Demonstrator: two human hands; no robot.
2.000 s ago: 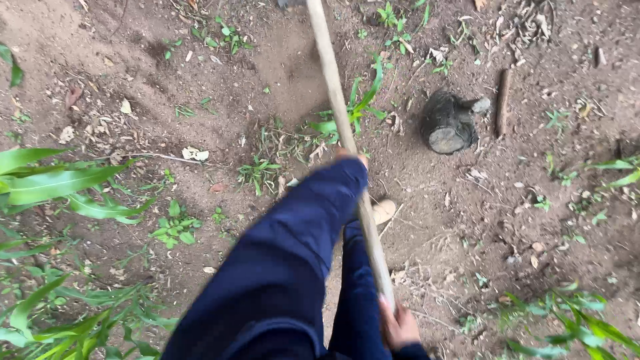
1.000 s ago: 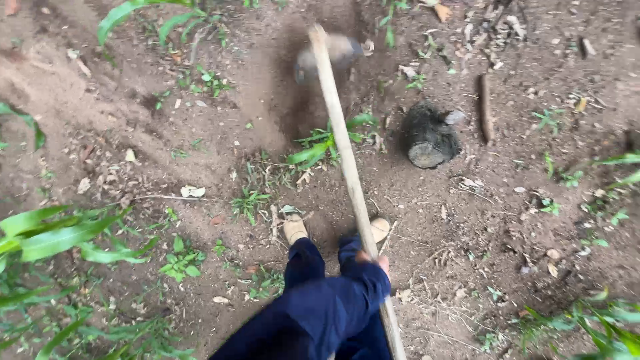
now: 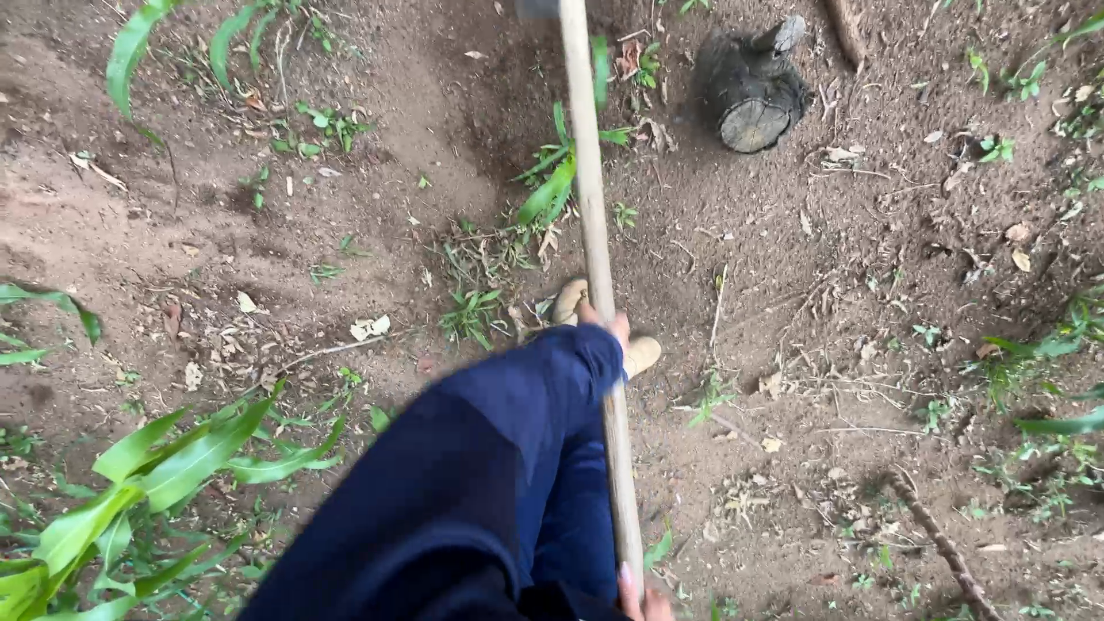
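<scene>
A long wooden handle runs from the top edge to the bottom of the head view. Part of its dark metal head, apparently a hoe's, shows at the top edge; the rest is cut off. My left hand, at the end of a dark blue sleeve, grips the middle of the handle, above my tan shoes. Lower down, at the bottom edge, my right hand is closed around the handle and partly out of view. Beneath the upper handle, a green broad-bladed plant grows from brown soil.
A short cut stump stands at the upper right, with a stick beyond it. Leafy corn-like plants grow at the lower left, and more green leaves at the right edge. Another stick lies at the lower right.
The tool's head, in full view one second ago over the soil above the plant, is now mostly past the top edge. My right hand, out of view then, shows again at the bottom.
</scene>
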